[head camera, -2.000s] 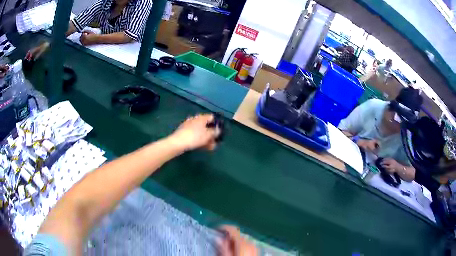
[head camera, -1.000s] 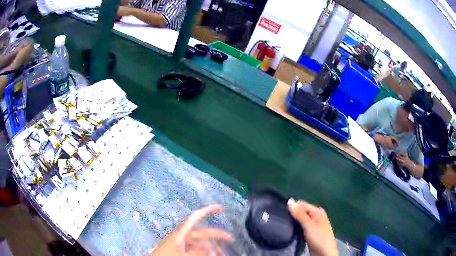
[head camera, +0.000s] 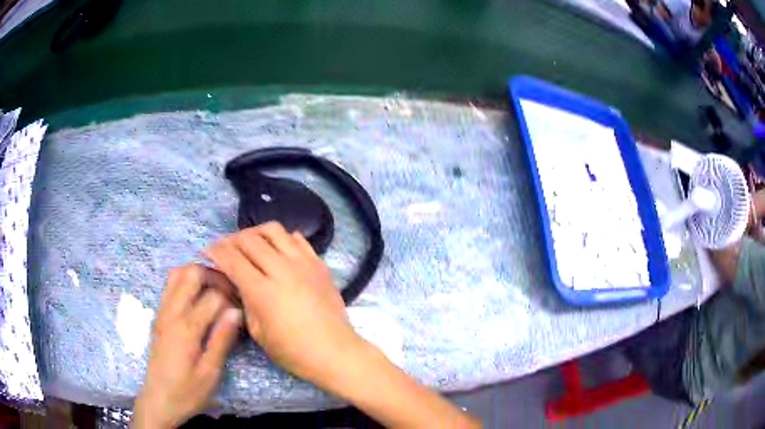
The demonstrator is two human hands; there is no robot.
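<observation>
Black headphones [head camera: 366, 219] lie on the bubble-wrap-covered bench, with the band curving to the right. One round ear cup [head camera: 289, 209] rests inside the curve, outer shell up. The other cup is mostly hidden under my hands; only a dark part shows between the fingers. My left hand [head camera: 189, 331] grips it from the left with bent fingers. My right hand [head camera: 281, 293] lies over it from the right, fingertips touching my left hand. What the fingertips do on the cup is hidden.
A blue tray [head camera: 547, 219] with many small white pieces stands at the right, beside a white fan [head camera: 720, 201]. White dotted sheets [head camera: 18, 268] lie at the left edge. The green conveyor [head camera: 335, 50] runs beyond the bench. A person's sleeve [head camera: 738, 318] shows at far right.
The view has turned down to the bench. The headphones, earlier held up in my right hand, now lie on the bench. My left hand, open before, has closed on them too.
</observation>
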